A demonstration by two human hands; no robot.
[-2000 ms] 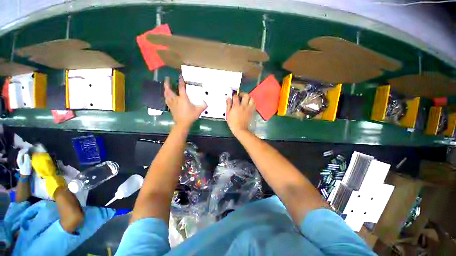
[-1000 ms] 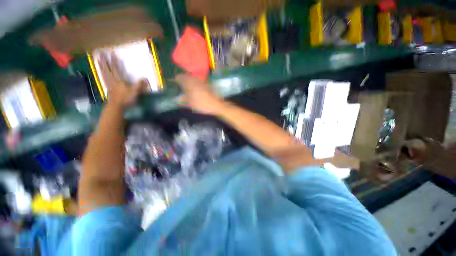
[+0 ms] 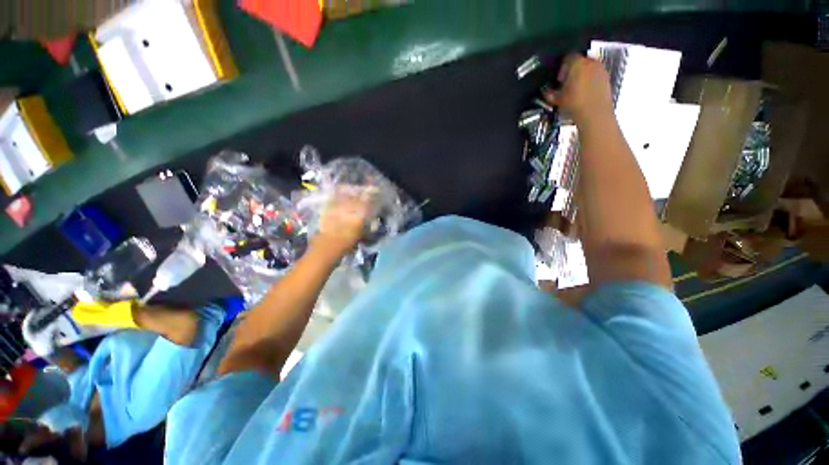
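My left hand (image 3: 348, 216) is blurred at the clear poly bag (image 3: 386, 195) of cables with red, white and yellow plugs (image 3: 264, 213); I cannot tell whether it grips anything. My right hand (image 3: 582, 86) is at the loose green-silver batteries (image 3: 538, 150), beside the top of the stack of white insert trays (image 3: 656, 136). Its fingers are bent downward and their tips are dark; whether they hold a battery cannot be told. A retail box with a white insert (image 3: 156, 53) lies on the green belt at upper left.
A battery carton (image 3: 714, 150) stands right of the inserts, with brown packing paper (image 3: 732, 254) below it. A red card (image 3: 289, 16) lies on the belt. At left are a blue tray (image 3: 89, 229), a squeeze bottle (image 3: 177, 268) and a neighbour's yellow glove (image 3: 104, 314).
Both hands have left the retail boxes on the belt. The left came back to the cable bag, the right went to the batteries and inserts. The view has shifted, moving the boxes up and left.
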